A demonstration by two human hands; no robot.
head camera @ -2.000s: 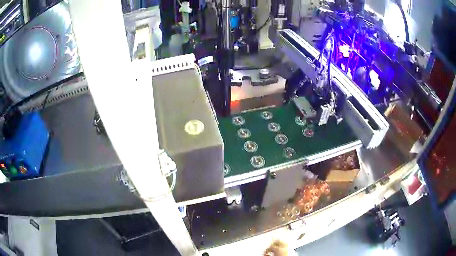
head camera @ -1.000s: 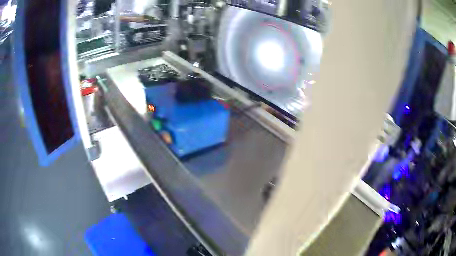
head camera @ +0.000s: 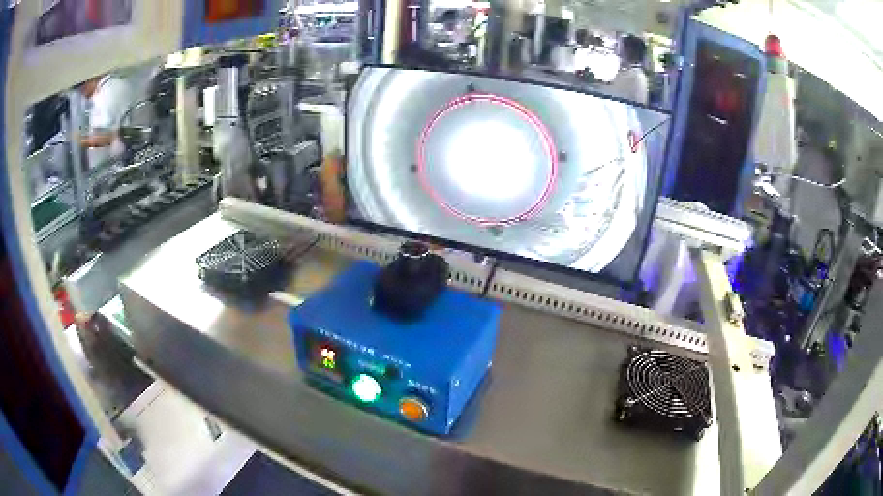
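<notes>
No hand of mine is in the picture. A bright blue control box (head camera: 392, 344) sits on the grey metal bench top (head camera: 557, 387) in front of me. Its front has small red and green digits, a lit green button and an orange button. A black round fixture (head camera: 411, 281) stands on top of the box. Behind it, a wide black-framed monitor (head camera: 494, 165) shows grey-white rings with a red circle.
Black cooling fans stand left (head camera: 240, 262) and right (head camera: 666, 390) of the box. Pale slotted trunking (head camera: 581, 300) runs behind. A cream post (head camera: 721, 358) rises at the right. A blue-framed door (head camera: 715, 121) stands behind right. A person (head camera: 105, 116) is far left, another (head camera: 631, 70) behind the monitor.
The view has swung from the green belt with round parts to the blue box and monitor, now central and facing me. The belt is out of view. The large blurred post no longer crosses the middle.
</notes>
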